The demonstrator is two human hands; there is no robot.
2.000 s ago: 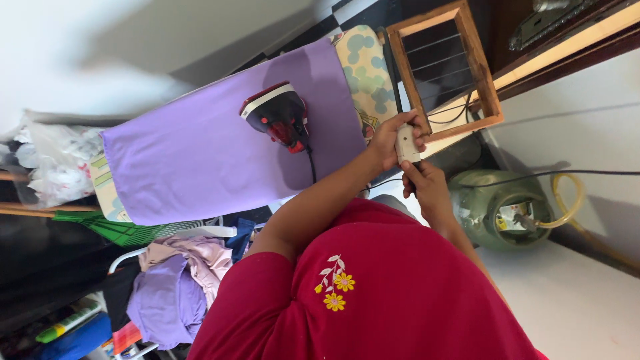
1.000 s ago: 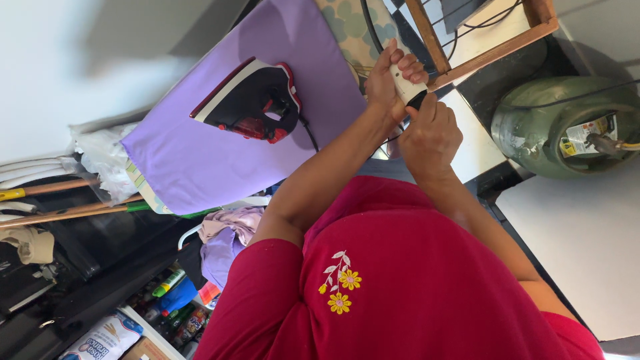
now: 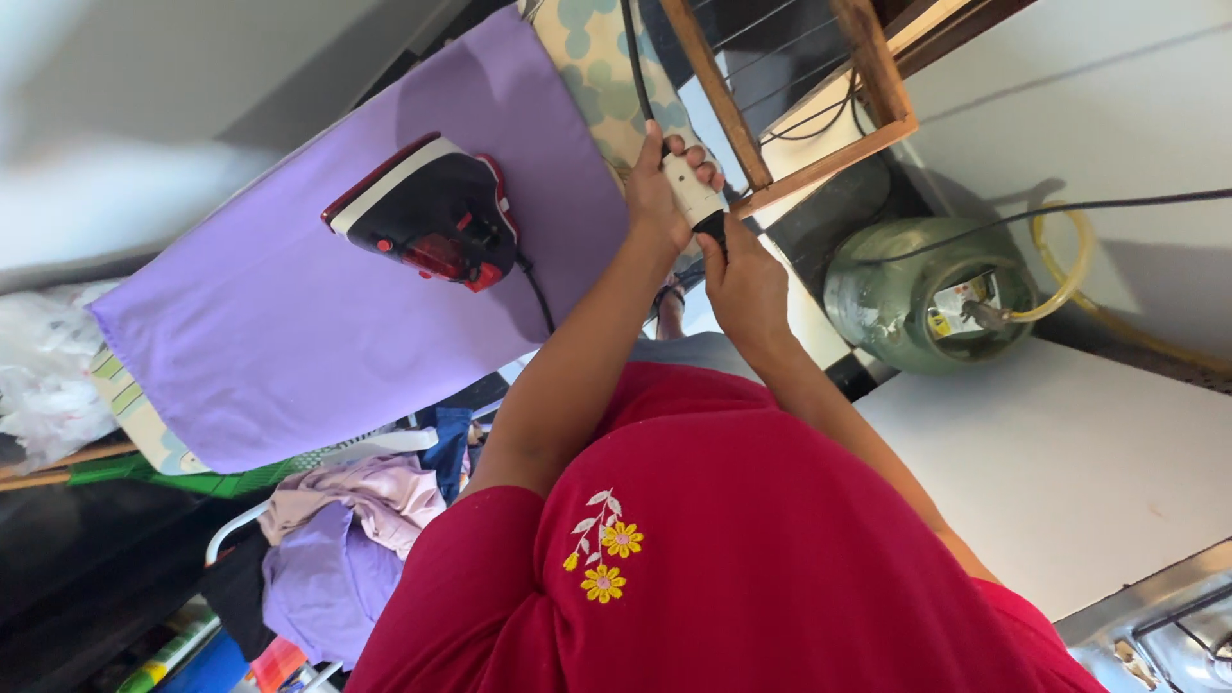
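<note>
My left hand (image 3: 664, 188) is closed around a white electrical connector (image 3: 691, 192), from which a black cable runs upward. My right hand (image 3: 749, 284) pinches the black plug (image 3: 710, 229) at the connector's lower end; plug and connector touch, and the pins are not visible. To the left of both hands, a black, white and red clothes iron (image 3: 433, 212) lies on a lilac cloth (image 3: 318, 318) spread over a patterned ironing board (image 3: 606, 82). The iron's own cord (image 3: 536, 294) runs off toward my left forearm.
A green gas cylinder (image 3: 924, 294) with a yellow hose (image 3: 1073, 274) stands at right, near a wooden frame (image 3: 717, 87). Crumpled clothes (image 3: 337, 558) hang below the board. Plastic bags (image 3: 48, 371) lie at far left. A stove edge (image 3: 1155, 626) shows at lower right.
Both hands stay together at the connector throughout; my right hand's fingers have shifted around the plug. The iron remains on the lilac cloth. The view has swung and tilted.
</note>
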